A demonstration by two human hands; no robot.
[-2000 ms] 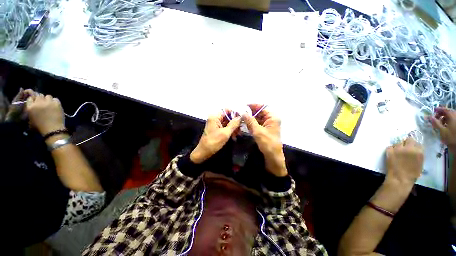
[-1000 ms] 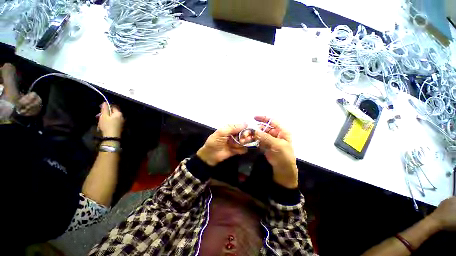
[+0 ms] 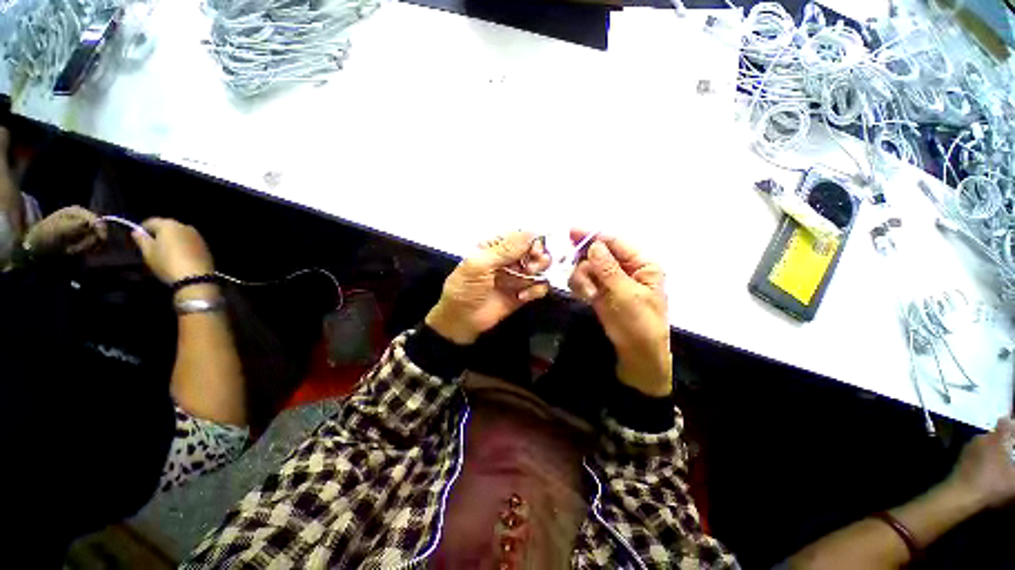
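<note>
A white cable [image 3: 562,263] is held between my two hands at the bench's near edge, in the middle of the view. Part of it is wound in a small loop, and my fingers hide much of it. My left hand [image 3: 490,287] pinches the cable on the left side. My right hand [image 3: 626,292] pinches it on the right side, with a short thin piece showing at the fingertips. The hands are a little apart.
Coiled cables [image 3: 837,84] are heaped at the right. A dark and yellow slab [image 3: 804,262] lies nearer. Straight cables [image 3: 284,42] lie at the far left, beside a dark phone-like slab [image 3: 87,52]. A neighbour's hands [image 3: 167,251] hold a cable at left; another person's arm is at lower right.
The round loop between my hands a second ago is now less visible, and my hands are farther apart. The left neighbour's hands have come closer together. The cardboard box has left the view.
</note>
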